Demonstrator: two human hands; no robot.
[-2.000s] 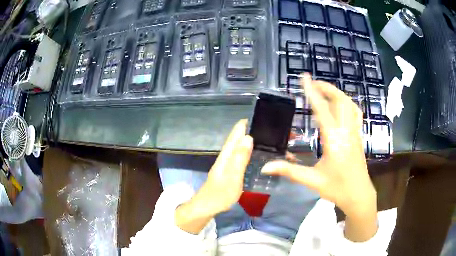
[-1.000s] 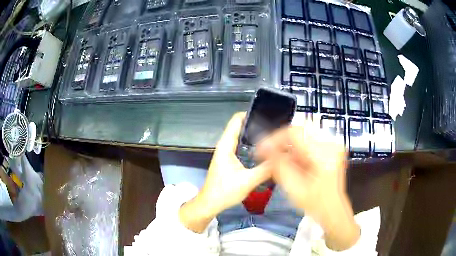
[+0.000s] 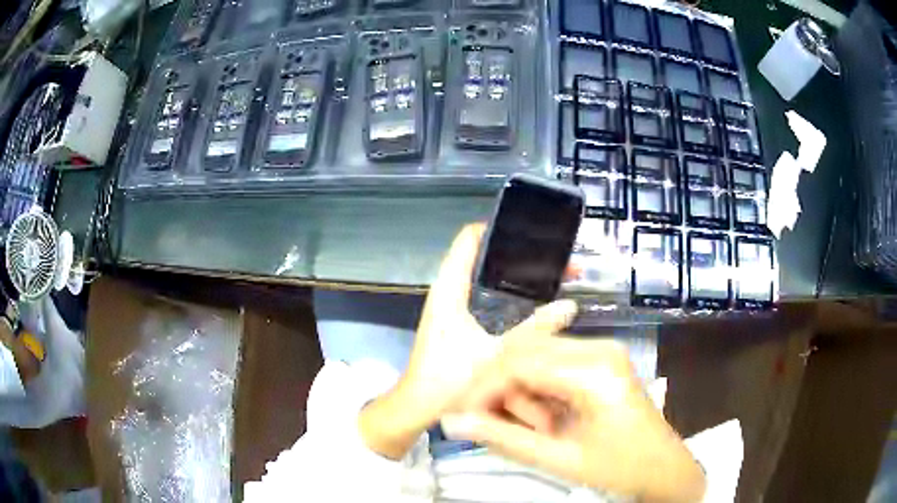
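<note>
A keypad phone is held upright in my left hand, its dark screen facing up and its top end towards the bench. My right hand is bent across the phone's lower end, below the screen, and hides most of the keys. Whether its fingers grip something is unclear. Just right of and behind the phone lies the lens tray, with rows of black-framed screen lenses; its front left corner shows no black frame. The clear phone tray holds several phones in pockets on the green bench.
White crumpled cloth and a white bottle with a metallic top are at right, beside stacked clear trays. A white device and small fan are at left. Plastic film lies in a box below; a person's hand shows far left.
My right hand has come from the phone's right side, over the lens tray, down across its lower end. My left hand now wraps around the phone. The red thing below is no longer visible.
</note>
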